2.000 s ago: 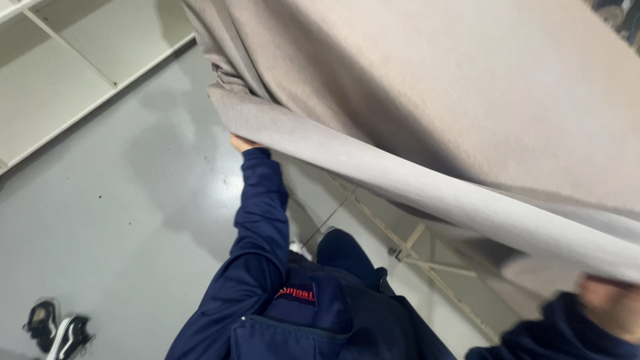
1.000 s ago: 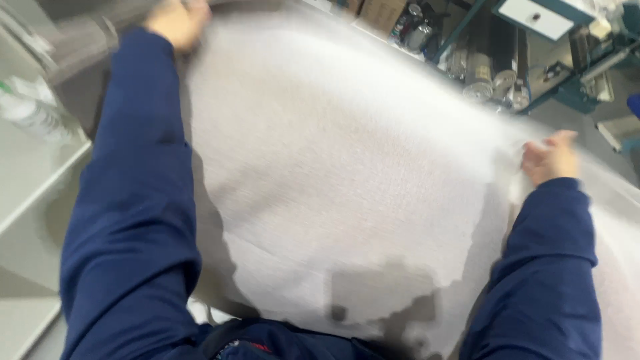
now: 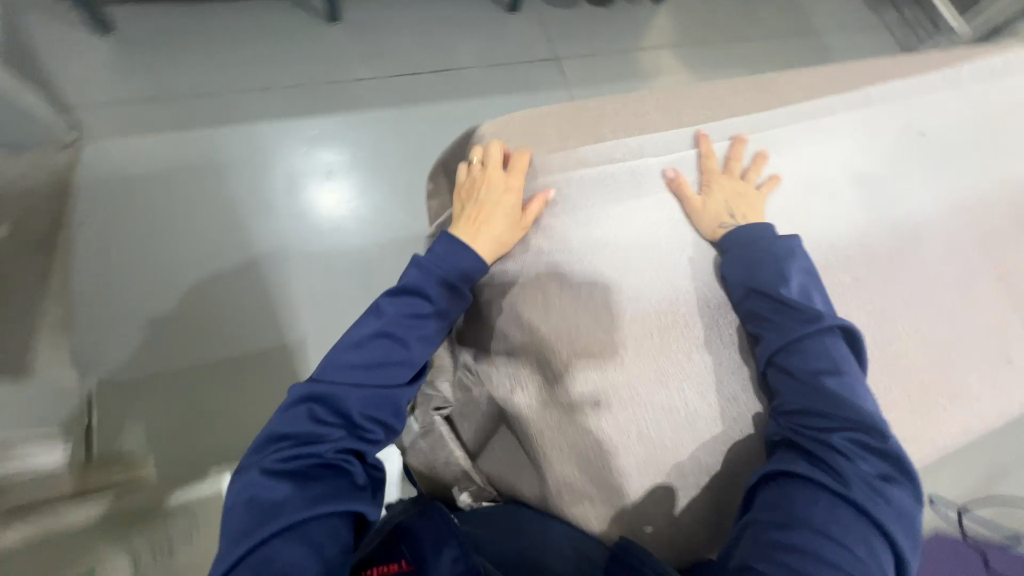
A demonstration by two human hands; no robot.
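A large grey-beige fabric cover (image 3: 656,336) lies over a long padded-looking piece whose rounded end is in the middle of the head view. Near the far corner of that end, my left hand (image 3: 492,200) rests on the fabric with its fingers slightly bent and the thumb apart. My right hand (image 3: 724,188) lies flat on the cover farther right, fingers spread, across a seam or fold line. At the near left end the fabric bunches into wrinkled folds (image 3: 456,424). What lies beneath the cover is hidden.
Grey floor (image 3: 200,200) lies beyond and to the left of the covered piece. Dark furniture legs (image 3: 332,10) stand at the top edge. Blurred pale shelving (image 3: 72,488) is at the lower left, and a purple item (image 3: 968,556) with a thin cable is at the lower right.
The fabric, held raised between both hands earlier, now lies down over the piece. Both hands have come to rest on top of it. The view has swung strongly.
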